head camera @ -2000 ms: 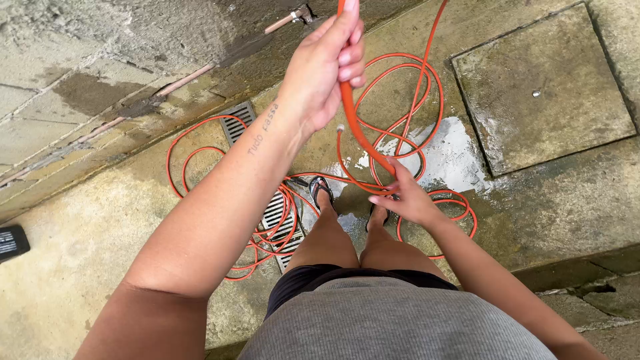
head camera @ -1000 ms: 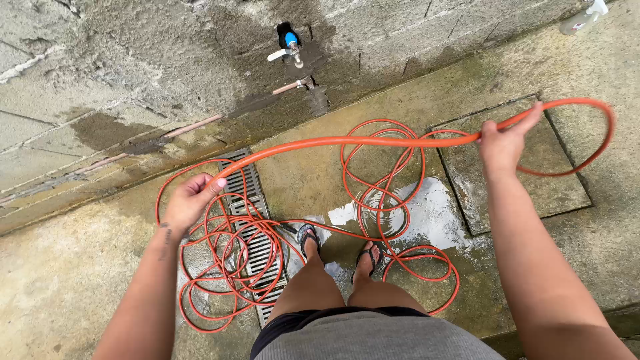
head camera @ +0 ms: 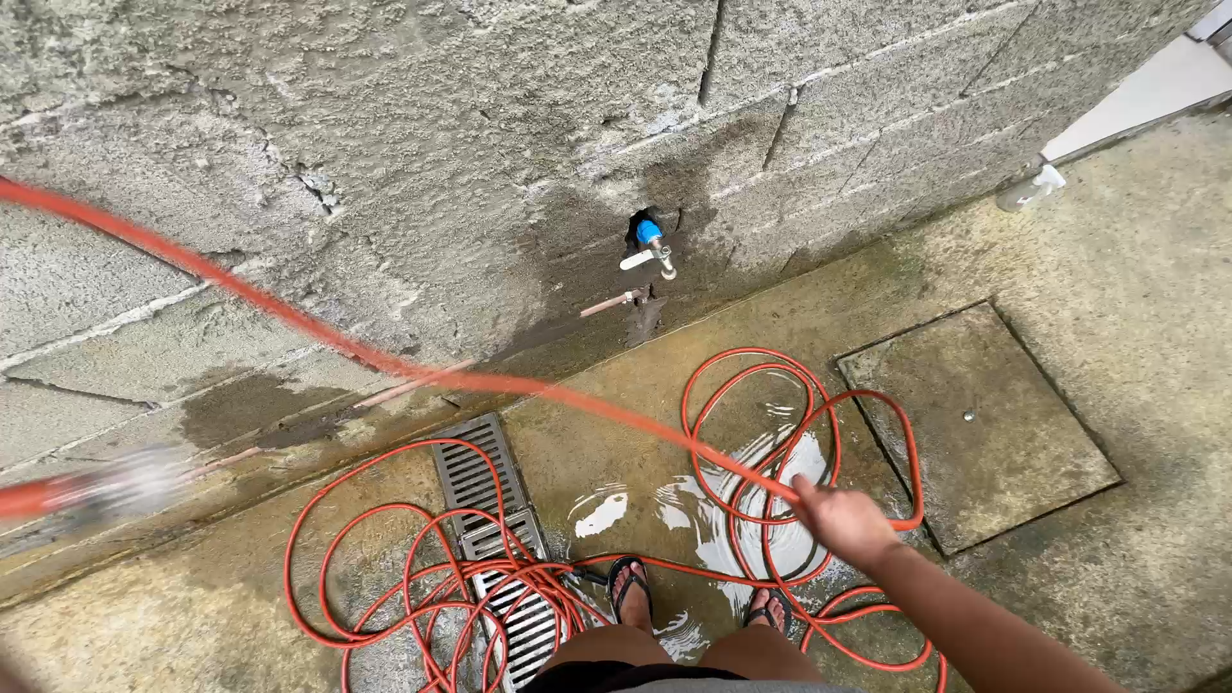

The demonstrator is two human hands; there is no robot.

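Observation:
My right hand (head camera: 845,520) grips an orange hose (head camera: 577,399) at the right of centre. From that grip the hose runs slantwise up to the left edge of the view, across the wall. At the far left a blurred hose end (head camera: 106,486) with a pale fitting hangs in front of the wall's foot. My left hand is out of view; only a blurred bit of skin shows in the bottom left corner. More of the hose lies in loose coils on the wet floor, to the left over the drain grate (head camera: 486,472) and to the right beside my feet.
A metal tap (head camera: 662,260) with a white lever and blue fitting sticks out of a hole in the block wall (head camera: 433,144). Below it is a pipe stub (head camera: 611,303). A square concrete cover (head camera: 991,433) lies at right. A clear spray bottle (head camera: 1030,190) stands by the wall.
My left hand, on the hose a second ago, has left the view. My right hand has come down and inward, still on the hose. The view has swung up toward the wall.

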